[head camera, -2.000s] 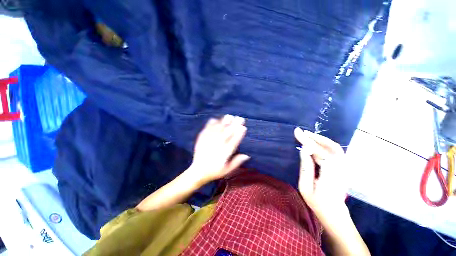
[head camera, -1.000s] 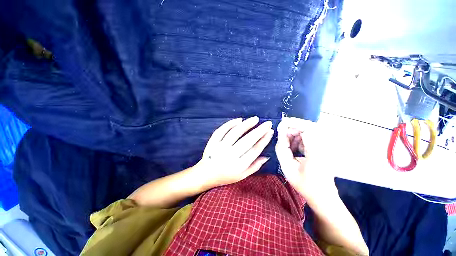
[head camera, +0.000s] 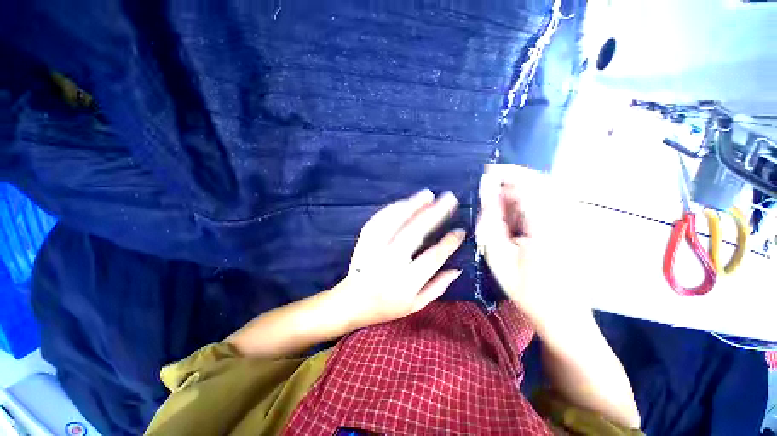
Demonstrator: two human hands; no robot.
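Observation:
A large dark navy garment piece (head camera: 341, 102) spreads over the table and down toward my lap. Its raw edge (head camera: 521, 81), pale and frayed, runs from the top right down past my right hand to the apron. My left hand (head camera: 399, 255) lies on the cloth, palm down with fingers apart, slightly blurred. My right hand (head camera: 515, 226) is at the raw edge with its fingers curled; it is overexposed, and whether it pinches the cloth cannot be told.
Scissors (head camera: 690, 255) with a red and a yellow-orange loop lie right of my right hand. Metal presser foot parts (head camera: 711, 128) are at the upper right. A blue crate (head camera: 19, 264) is at the left. A red checked apron (head camera: 417, 375) covers my lap.
My view has shifted right since the earliest frame. In the last second my right hand has moved slightly up along the raw edge, and my left fingers have shifted a little on the cloth.

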